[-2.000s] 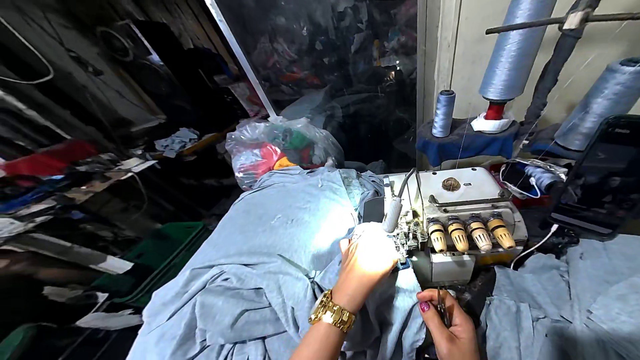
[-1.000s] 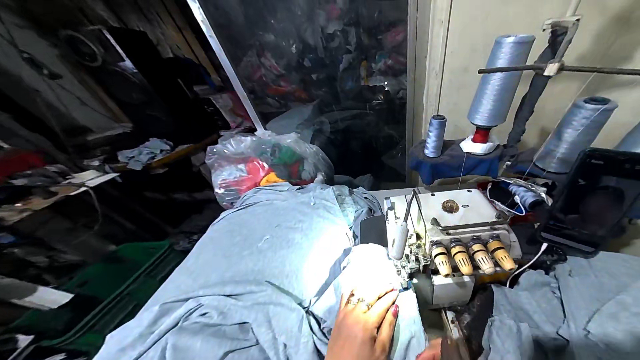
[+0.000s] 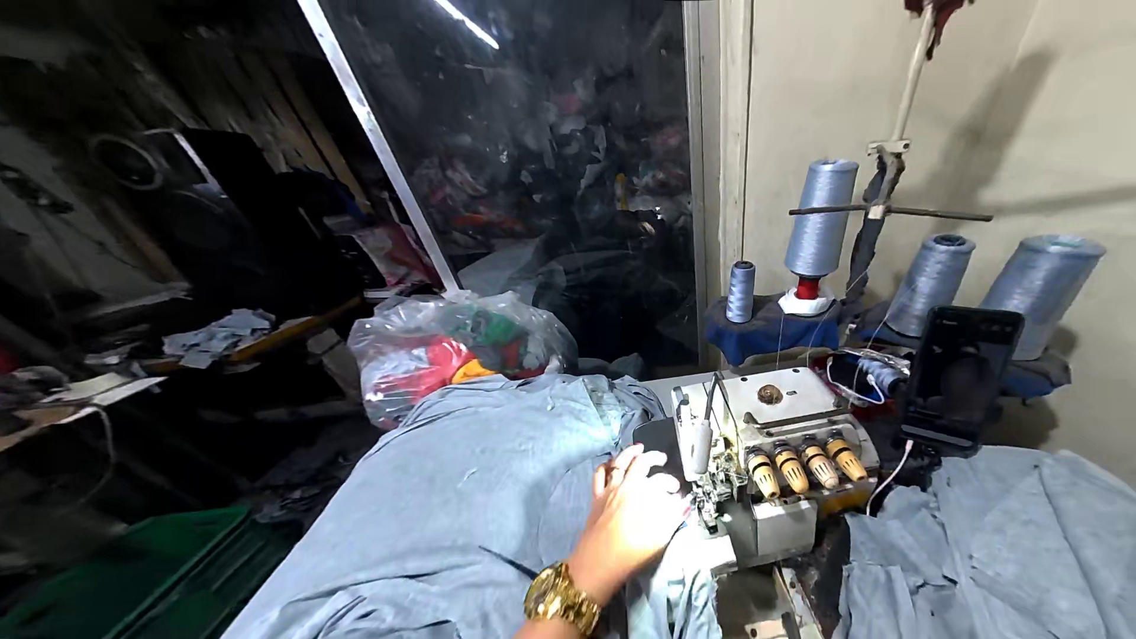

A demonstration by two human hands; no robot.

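Observation:
My left hand (image 3: 635, 506), with a gold watch on its wrist, lies on light blue fabric (image 3: 497, 461) just left of the needle and presser foot area of a white overlock sewing machine (image 3: 754, 399). Bright light washes out the fingers, so whether they pinch the cloth is unclear. A strip of the fabric hangs below the presser foot at the machine's front edge. Four tan tension dials (image 3: 803, 466) stand in a row on the machine. My right hand is out of view.
Behind the fabric sits a clear plastic bag of colourful cloth (image 3: 453, 351). Blue thread cones (image 3: 821, 222) stand at the back right, near a phone (image 3: 963, 377) on a holder. More blue fabric (image 3: 1003, 541) lies at the right; a green crate (image 3: 133, 577) is at lower left.
My right hand, seen near the machine's front two seconds ago, has left the view. My left hand remains beside the presser foot. The view has tilted upward.

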